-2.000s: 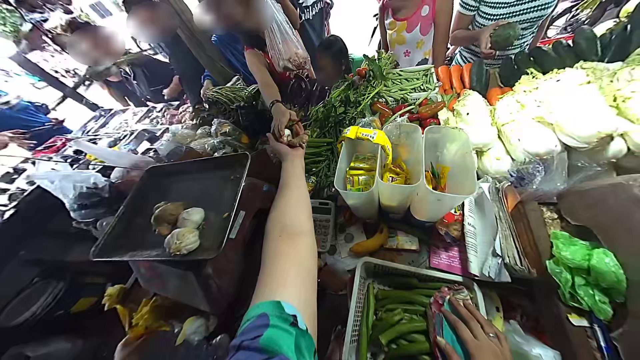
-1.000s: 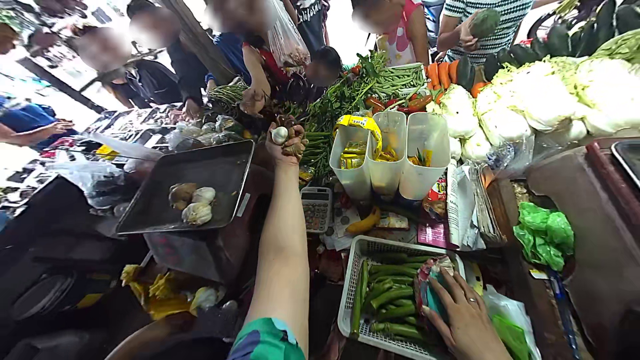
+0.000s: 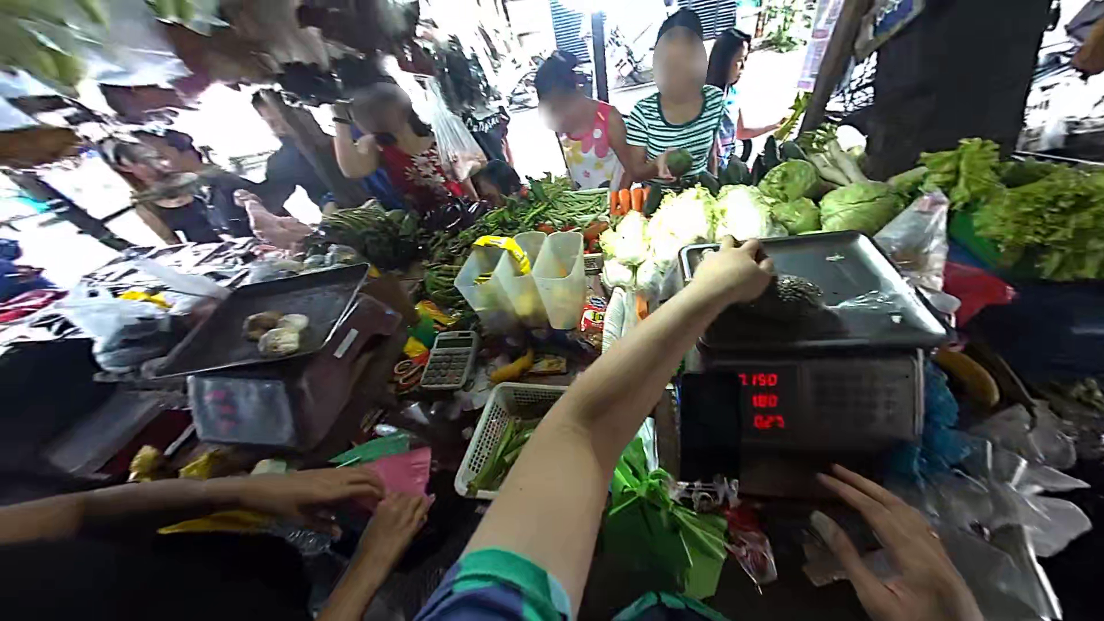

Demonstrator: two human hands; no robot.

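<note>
My left hand reaches across to the metal tray of the right-hand scale. Its fingers are curled at the tray's left side, beside a dark, bumpy green vegetable; whether they grip anything is unclear. Red digits glow on the scale's display below. Low at the right, my right hand has its fingers spread in front of the scale, close to clear plastic bags. A ring is on one finger. Green plastic bags lie between my left forearm and my right hand.
A second scale at left bears pale bulbs on its tray. Near it, another person's hands hold pink material. A white basket of green vegetables, a calculator and plastic containers stand mid-stall. Cabbages and people are beyond.
The view has swung right. My left hand was out over the stall with a pale bulb; it is now at the right scale's tray. My right hand has left the basket and the colourful paper there.
</note>
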